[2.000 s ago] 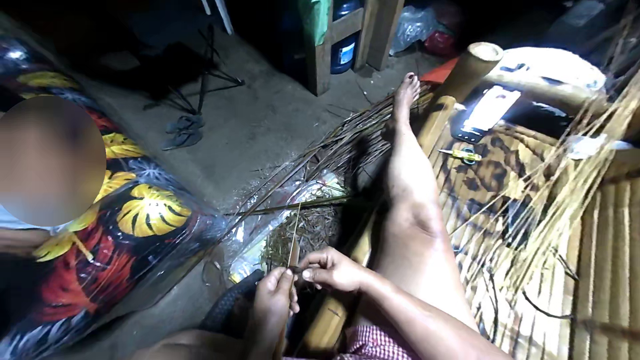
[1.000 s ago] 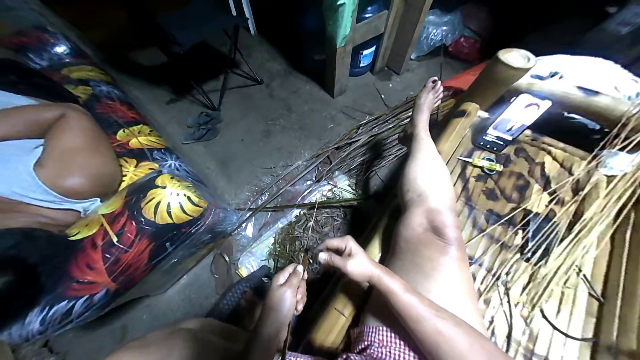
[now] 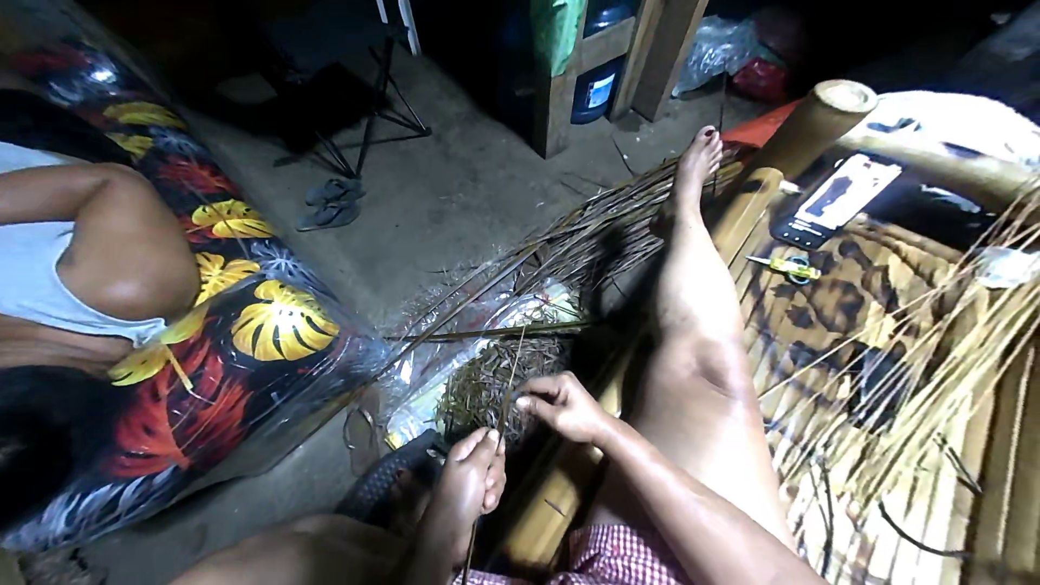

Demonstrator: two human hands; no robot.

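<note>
My left hand is closed around a thin plant strip, which rises above the fist and comes out below it. Just above and to the right of it, my right hand has its thumb and index finger bent close beside the strip; whether they pinch anything cannot be made out. Beneath both hands lies a heap of short plant scraps on plastic sheeting. Long pale strips are spread over the bamboo bench to the right.
Yellow-handled scissors and a lit phone lie on the bench. Long dark stalks rest on the floor by my outstretched leg. On the left, a person lies on a leaf-patterned mattress. Slippers sit on the floor.
The view has swung left, showing more of the person on the mattress. My right hand has come away from my left, where the two were together two seconds ago.
</note>
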